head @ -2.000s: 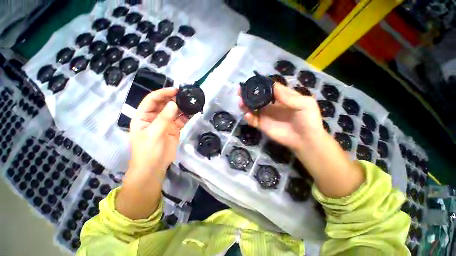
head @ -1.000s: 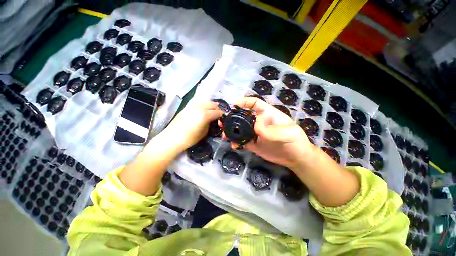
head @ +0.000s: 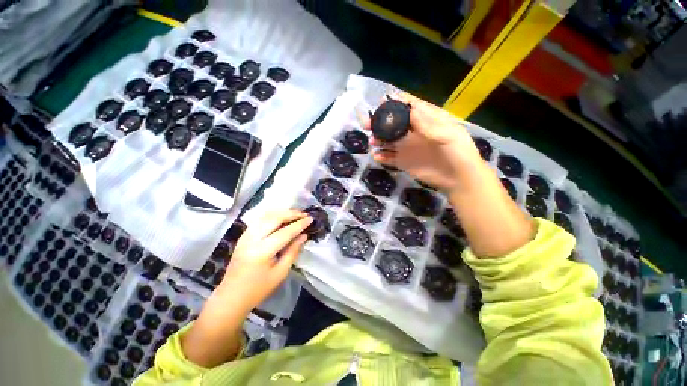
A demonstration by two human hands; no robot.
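My right hand [head: 429,143] holds a black round part [head: 391,120] by its edge above the far left part of the whitish blister tray [head: 369,94], smooth side up. My left hand [head: 265,252] is low at the tray's left edge, its fingertips on another black round part [head: 317,224] at the tray's near left; whether it grips that part or only touches it I cannot tell. More black parts sit in rows of pockets; my right hand and forearm hide some of them.
At left, a white-covered tray [head: 143,196] holds loose black parts and a smartphone [head: 220,170]. Filled trays [head: 71,283] lie lower at the left, and more show at the right edge. A yellow post [head: 501,56] stands behind the blister tray.
My hands were together at a part over the tray. They have separated: the right moved up and away with a part, the left moved down to the tray's left edge.
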